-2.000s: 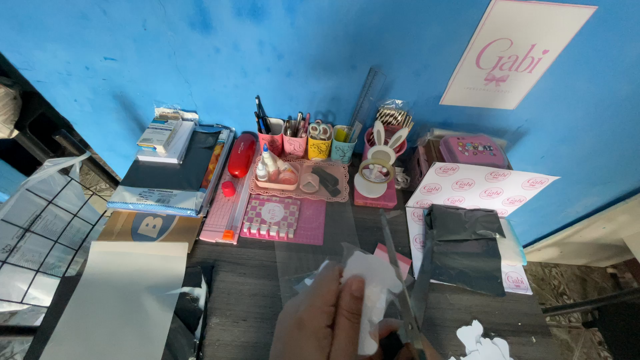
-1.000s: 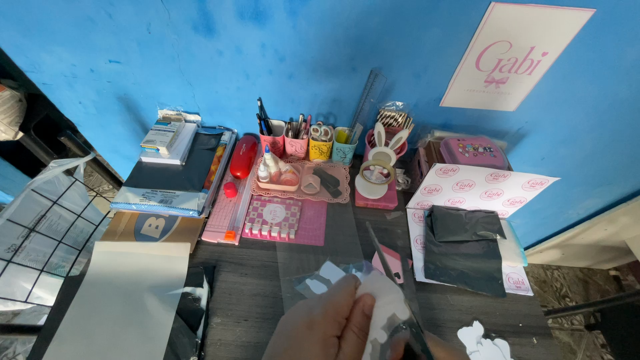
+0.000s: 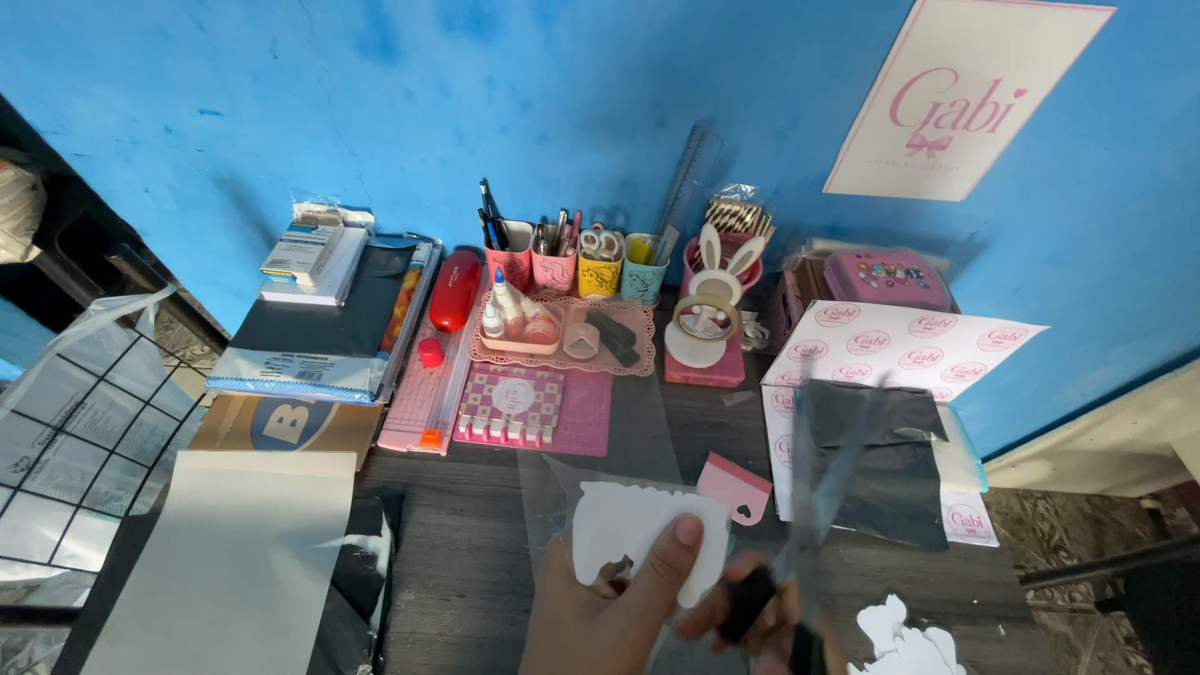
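My left hand (image 3: 614, 600) holds a white paper cutout (image 3: 647, 534) with a wavy edge, thumb on top, above the dark wood-grain table. At its right, my right hand (image 3: 750, 614) grips black-handled scissors (image 3: 816, 506), blurred, with the blades pointing up and apart from the cutout. A clear plastic sheet (image 3: 548, 487) lies beneath and behind my left hand. Just behind the cutout is a pink card piece (image 3: 733, 487) with a small heart-shaped hole. More white paper cutouts (image 3: 905, 642) lie at the lower right.
Along the wall stand pen cups (image 3: 600, 272), a pink tray (image 3: 637, 328) with glue bottles and a rabbit-shaped stand (image 3: 712, 309). A pink paper trimmer (image 3: 412, 403), stacked paper packs (image 3: 281, 366) and a white sheet (image 3: 225, 562) are at left. Black plastic (image 3: 877, 478) lies on printed paper at right.
The cutout in my left hand has turned and now shows a broad white face. The scissors have moved right, away from the cutout.
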